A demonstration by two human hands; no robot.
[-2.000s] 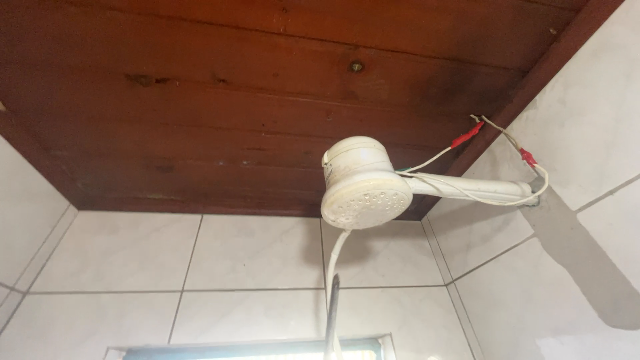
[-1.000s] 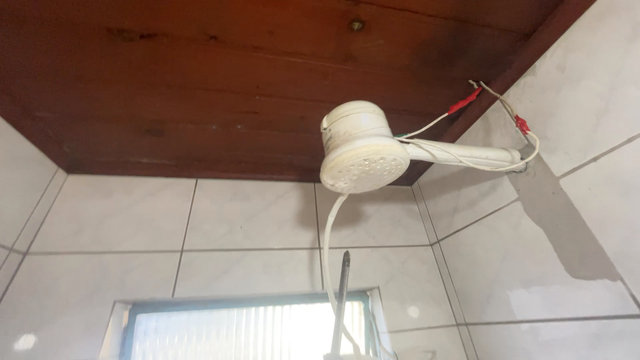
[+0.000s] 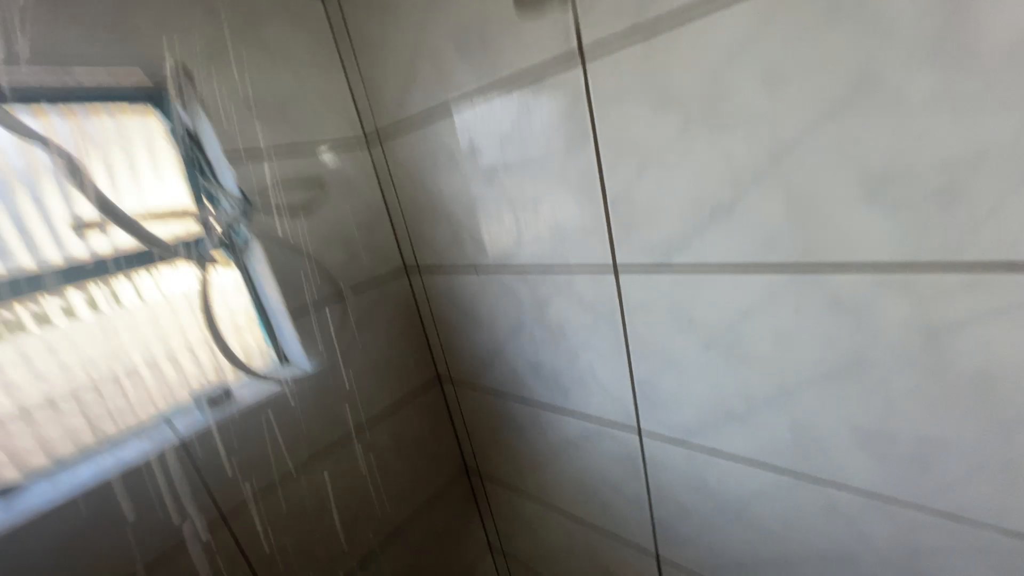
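Observation:
Neither my left hand nor my right hand shows in the head view. Streaks of falling water (image 3: 336, 496) run down the left part of the picture, in front of the tiled corner. A thin grey hose (image 3: 104, 204) crosses the window from the upper left and curls down near the frame's right side. The shower head itself is outside the picture. The view is tilted and partly blurred.
A window with ribbed glass (image 3: 96, 352) and a white sill (image 3: 152, 444) is at the left. Pale marbled wall tiles (image 3: 800, 360) with grey joints fill the right side, and two tiled walls meet in a corner left of centre.
The view has swung down and to the right, so the shower head and wooden ceiling are out of sight. Falling water now shows; none was visible in the earlier frames.

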